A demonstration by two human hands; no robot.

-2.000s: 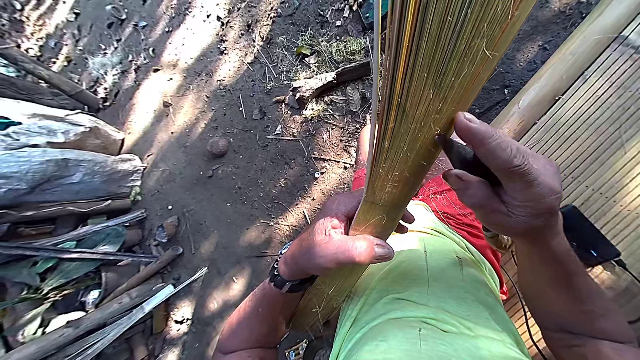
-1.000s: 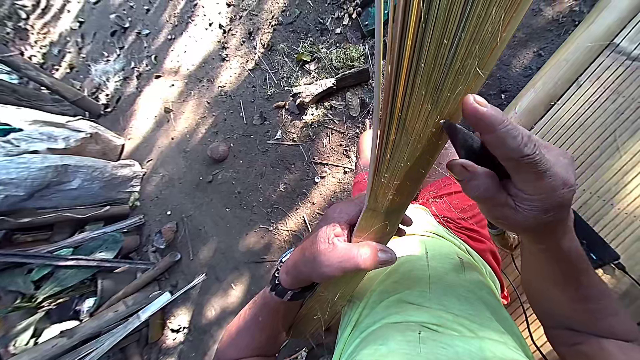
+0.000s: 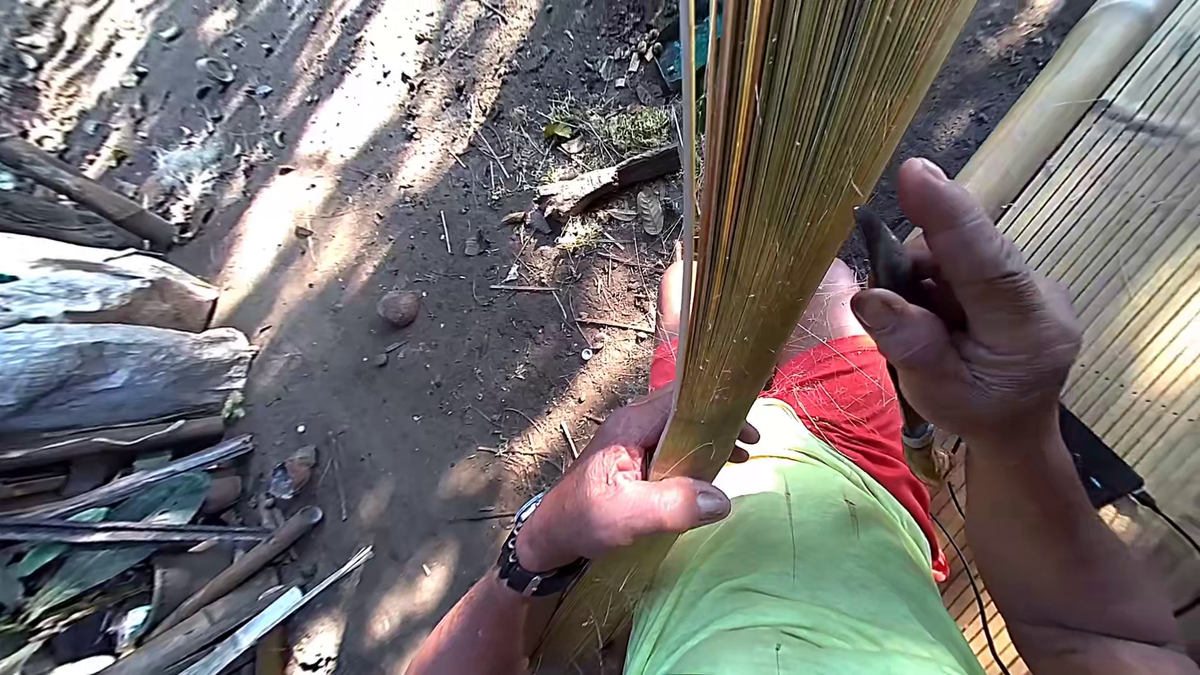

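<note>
A thick bundle of long, thin plant strips (image 3: 787, 187), green-brown and yellowish, slants from the top of the head view down across my lap. My left hand (image 3: 637, 487), with a dark band at the wrist, is wrapped around its lower part, thumb in front. To the right of the bundle, my right hand (image 3: 984, 319) grips a knife (image 3: 886, 248) whose dark blade tip shows between thumb and index finger. Part of its handle shows below the palm. The tip lies close to the bundle's right edge; whether they touch is unclear. Fine loose fibres lie over the red shorts (image 3: 834, 384).
At right lies a slatted bamboo surface (image 3: 1125, 216) edged by a thick bamboo pole (image 3: 1050, 112), with a black device (image 3: 1097, 459) and cable on it. Bare ground holds a piece of wood (image 3: 609, 183) and a round brown object (image 3: 398, 307). Sacks (image 3: 122, 370) and sticks (image 3: 244, 562) lie at left.
My right hand has shifted away from the bundle, and its index finger has lifted off the strips. The left hand keeps its hold in about the same place.
</note>
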